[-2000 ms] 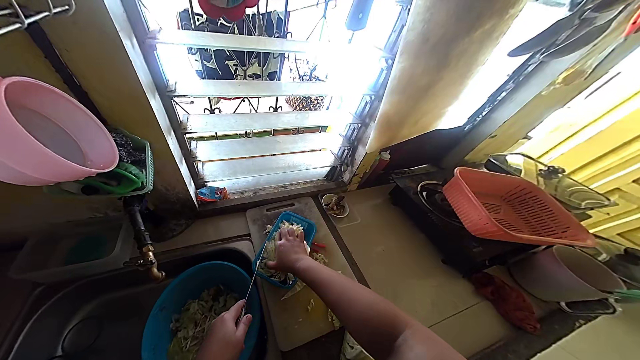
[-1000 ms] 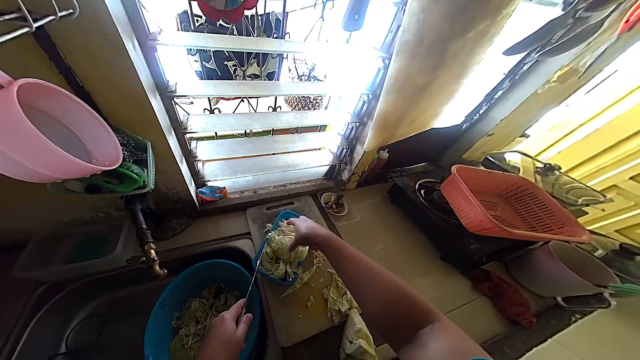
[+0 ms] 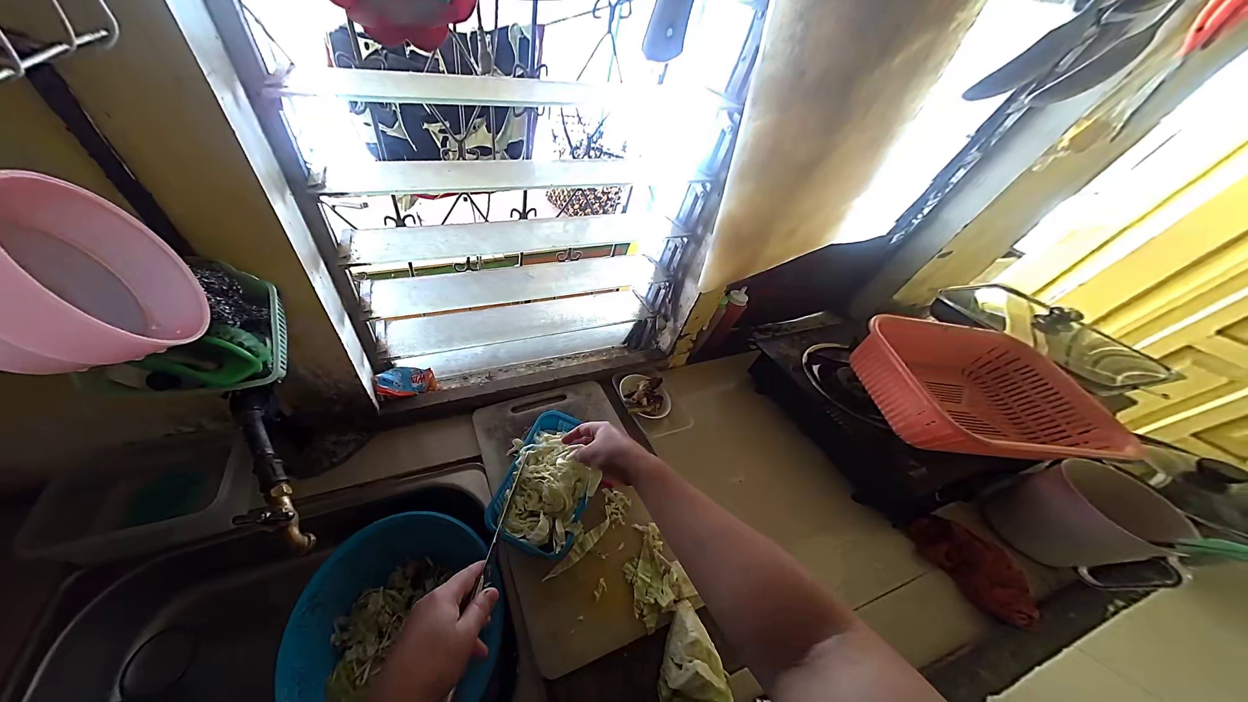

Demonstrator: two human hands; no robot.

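My left hand (image 3: 444, 624) is closed on the handle of a knife (image 3: 502, 517), above a blue basin (image 3: 317, 595) with shredded cabbage (image 3: 375, 614) in it. The blade points up along the left side of a small blue basket (image 3: 499, 492) heaped with shredded cabbage (image 3: 551, 487). At the basket's upper right, the fingers of my right hand (image 3: 604, 450) touch the shreds; whether they grip any is unclear. Under the basket lies a cutting board (image 3: 575, 619) with loose cabbage pieces (image 3: 651, 575). A larger cabbage piece (image 3: 692, 658) rests at the board's lower right.
The basin stands in a sink (image 3: 88, 634) below a brass tap (image 3: 291, 517). Behind the board are a small bowl (image 3: 643, 398) and a louvred window (image 3: 497, 292). On the right, an orange basket (image 3: 985, 390) sits over a stove (image 3: 829, 429), near a pot (image 3: 1082, 517) and a red cloth (image 3: 975, 575).
My right hand was spread on the cabbage in the small basket two seconds ago; it is now at the basket's upper right edge. More of the shreds and the board show. The left hand stays on the knife.
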